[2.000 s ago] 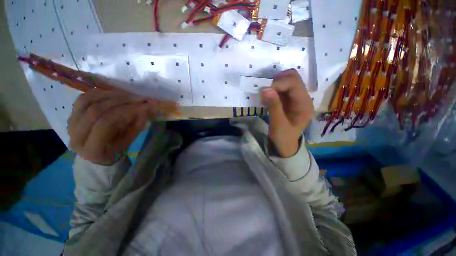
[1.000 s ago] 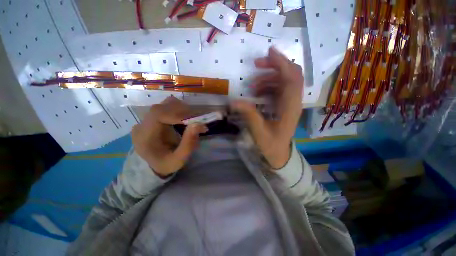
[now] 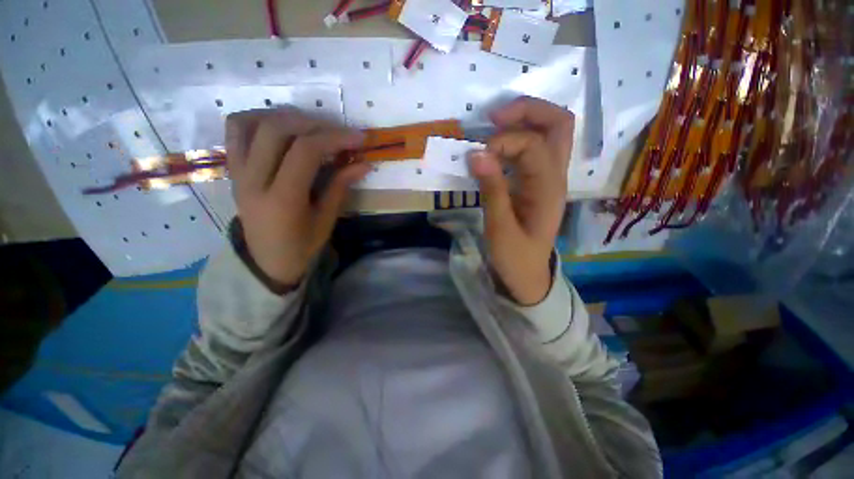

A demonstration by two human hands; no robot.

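Observation:
My left hand (image 3: 286, 182) holds a strip of orange units (image 3: 398, 140) with thin red and dark wires, its fingers around the strip's middle. The strip's far end sticks out to the left over the white sheet. My right hand (image 3: 529, 178) pinches a white adhesive pad (image 3: 451, 157) with a small dark mark between thumb and fingers. The pad is at the strip's right end, overlapping it in view; whether it touches is unclear. A white adhesive sheet (image 3: 281, 67) with rows of dark squares lies under both hands.
Labelled units (image 3: 524, 36) with red and black wires lie beyond my hands. Orange unlabelled units (image 3: 698, 112) lie at right, with a clear plastic bag (image 3: 796, 224). More dotted sheets lie at left and right. A blue frame and cardboard (image 3: 744, 318) are below the bench.
My left hand has taken hold of the orange strip that lay on the sheet. My right hand has moved from near my body to the strip's right end with the white pad.

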